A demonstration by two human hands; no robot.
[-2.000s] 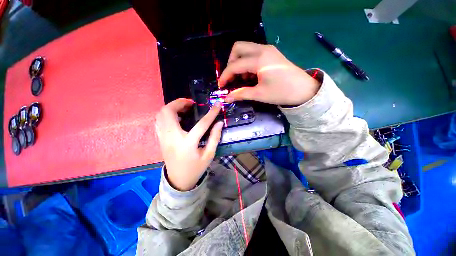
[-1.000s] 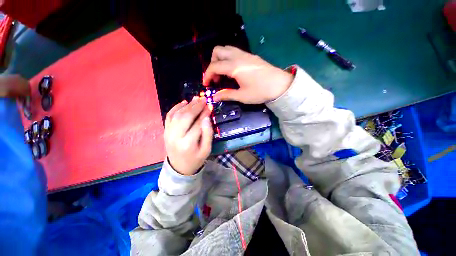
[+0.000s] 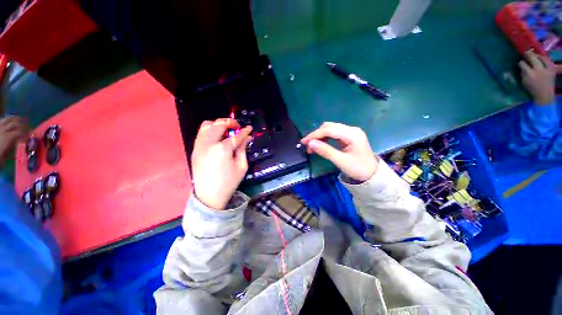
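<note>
My left hand [image 3: 219,161] is over the black alignment fixture [image 3: 280,138], fingers bent around a small piece [image 3: 234,132] lit white and purple beside the red laser line. The fingers hide most of that piece. My right hand [image 3: 342,149] is off the fixture's right edge, thumb and index finger pinched together, with a tiny bright spot at the tips; what it is cannot be told. The positioning nest [image 3: 249,117] shows partly behind my left fingers. Opened watch halves [image 3: 42,191] lie in pairs on the left of the red mat [image 3: 123,166].
A pen [image 3: 358,81] lies on the green bench [image 3: 345,123]. A blue bin [image 3: 484,166] of binder clips [image 3: 447,178] is below the bench edge at right. A person's blue sleeve [image 3: 21,227] is at far left. Another person's hand [image 3: 539,77] is by a red tray [image 3: 514,27] at upper right.
My right hand has moved right, away from the lit piece and off the fixture. My left hand stays at it. The view has shifted; another person's hand and a tray now show at right.
</note>
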